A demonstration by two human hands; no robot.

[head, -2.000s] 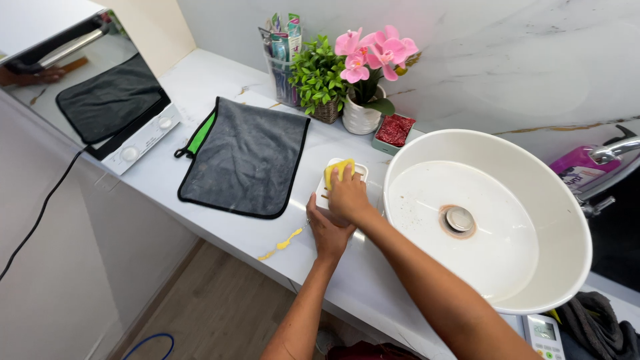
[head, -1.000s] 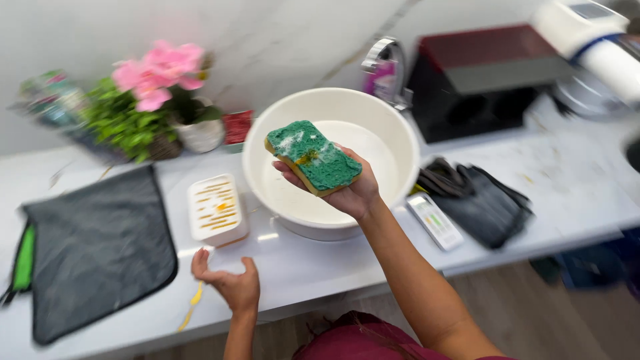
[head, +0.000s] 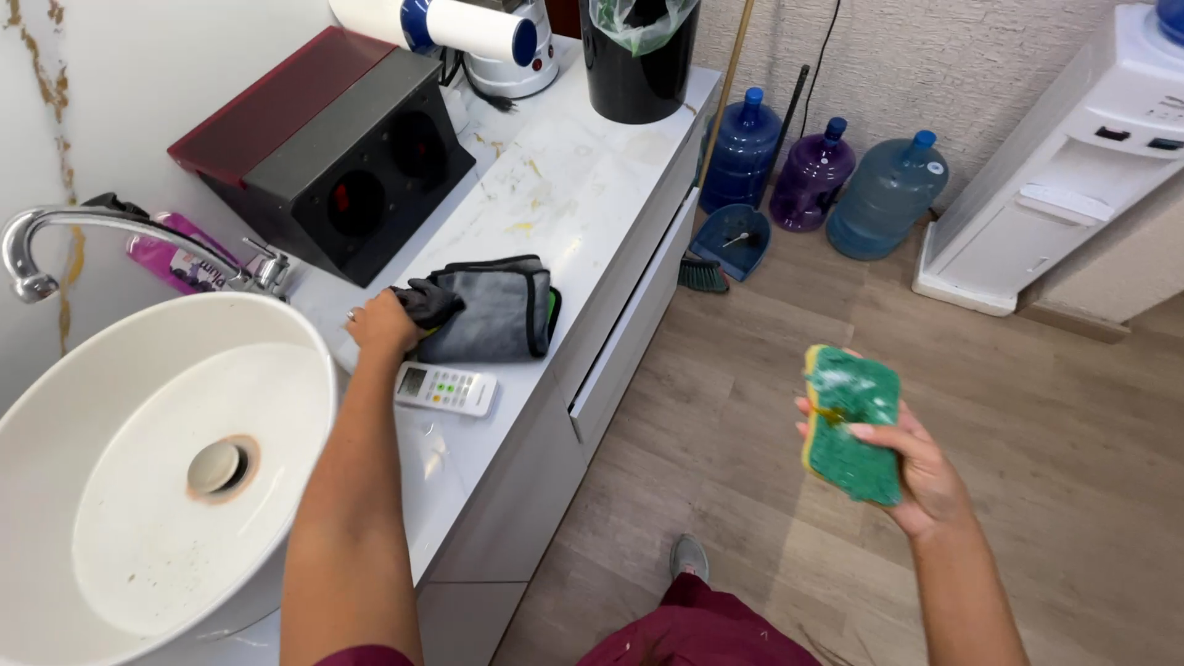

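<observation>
My right hand (head: 911,458) holds a green and yellow scrubbing sponge (head: 853,421) out over the floor, its green side up with white foam and a yellow-brown smear. On the counter, my left hand (head: 384,324) has its fingers on a black bunched item (head: 431,302), perhaps gloves, and they are partly hidden behind it. That item lies at the left edge of a folded grey cloth (head: 490,314) with black trim. A white remote control (head: 447,388) lies just below the cloth. The white basin (head: 305,342) stands to the left of my left forearm.
A chrome faucet (head: 139,222) arches over the basin, with a purple bottle (head: 180,254) behind it. Further back are a dark box with round openings (head: 324,157) and a black bin (head: 640,69). A drawer (head: 638,324) sits slightly open. Large water bottles (head: 812,174) and a dustpan (head: 733,240) are on the floor.
The view has swung far to the right. My right hand has carried the sponge from over the basin to over the floor. My left hand, empty beside the soap-streaked white container before, is now at the black item.
</observation>
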